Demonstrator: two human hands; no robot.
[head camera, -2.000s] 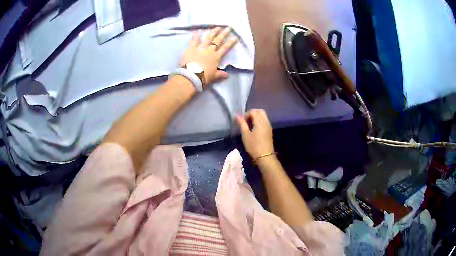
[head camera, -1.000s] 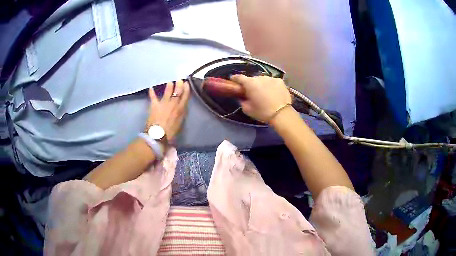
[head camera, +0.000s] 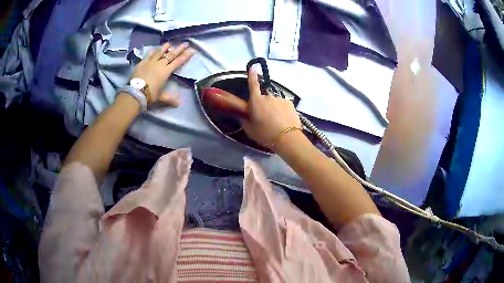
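Observation:
The iron (head camera: 229, 105) lies on the pale inside of the garment (head camera: 182, 124), its pointed end to the left. My right hand (head camera: 271, 113) is closed around its red-brown handle, with a black loop beside the thumb. My left hand (head camera: 157, 72) rests on the cloth left of the iron, fingers spread and holding nothing; folds bunch around it. A purple pocket piece (head camera: 326, 36) lies at the top with a whitish strip (head camera: 285, 27) along its left edge. A dark seam line runs right of the iron.
The hose and cord (head camera: 381, 190) run from the iron to the lower right. The pressing table cover (head camera: 411, 127) shows at right with brownish stains and a tiny white square. Blue-edged pale material (head camera: 489, 138) is at the far right. Dark cloth lies below left.
Since one second ago the view has shifted left, so the garment and table sit further right. My left hand has moved left and away from the iron. My right hand still holds the iron.

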